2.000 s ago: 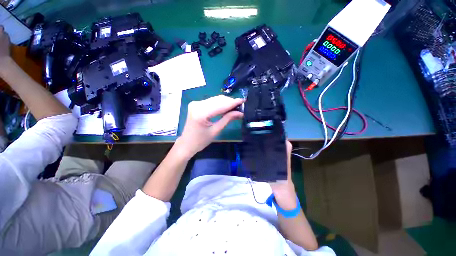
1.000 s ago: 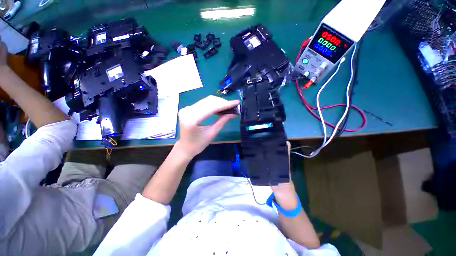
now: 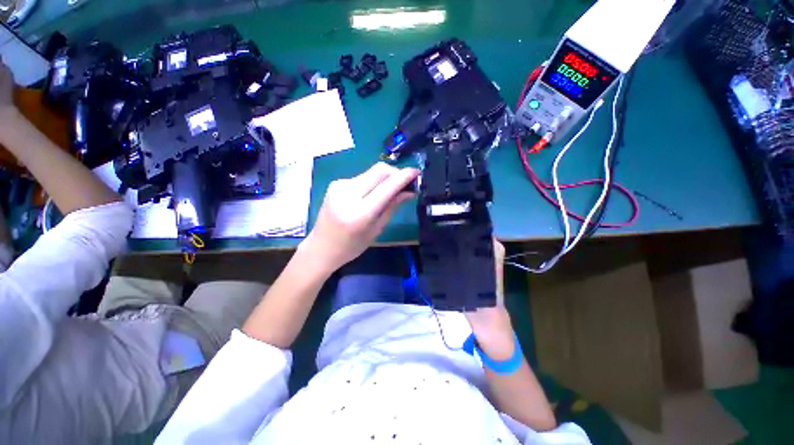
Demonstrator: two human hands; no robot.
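Note:
A black handheld unit point(image 3: 457, 252) is held upright over the bench's front edge, its small display window pale white. My right hand point(image 3: 493, 323) holds it from below and behind; most of its fingers are hidden by the unit. My left hand point(image 3: 361, 209) is at the unit's upper left edge, thumb and fingertips pinched together; whether they hold a small part cannot be made out. A bright blue strap point(image 3: 501, 358) is around my right wrist. A second black unit point(image 3: 448, 83) lies behind on the bench.
The power supply point(image 3: 575, 83) stands at right, with red and white cables in front. Small black parts point(image 3: 364, 73) lie mid-bench. Several black units point(image 3: 196, 130) sit on paper sheets point(image 3: 326, 126) at left, beside another person's arm point(image 3: 52, 165).
The display window has gone from glowing cyan to pale white. My left fingertips have closed together and moved slightly up along the unit's edge. The held unit has shifted slightly.

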